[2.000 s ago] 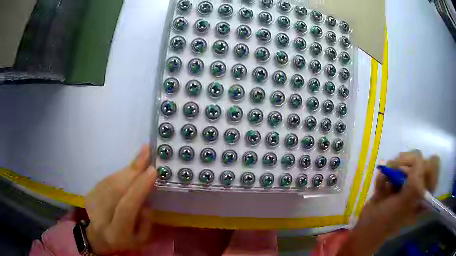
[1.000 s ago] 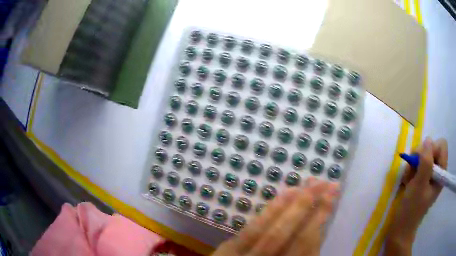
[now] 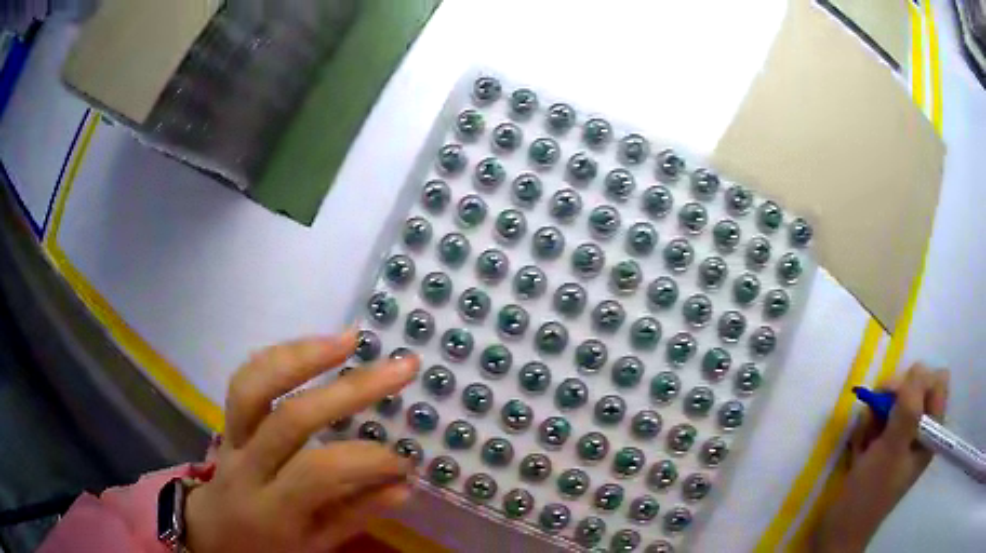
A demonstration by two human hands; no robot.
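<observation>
A clear component tray [image 3: 427, 178] lies at an angle on the white bench top, its pockets filled with rows of round components [image 3: 550, 336] with silvery rims and green centres. My left hand [image 3: 314, 421] is at the tray's lower left corner, fingers spread over the edge and the nearest components; whether it grips the tray I cannot tell. My right hand [image 3: 892, 454] is right of the tray, over the yellow tape, shut on a paint marker [image 3: 946, 441] with a white barrel and blue end pointing left.
A stacked tray bundle [image 3: 222, 97] with a tan cardboard sheet [image 3: 135, 54] and a green board [image 3: 335, 108] stands at the upper left. Another tan cardboard sheet [image 3: 838, 162] lies beyond the tray's right side. Yellow tape [image 3: 141, 351] borders the bench edge.
My left hand has moved from the tray's lower right part to its lower left corner. The tray appears more turned in view. My right hand still holds the marker, slightly lower in the picture.
</observation>
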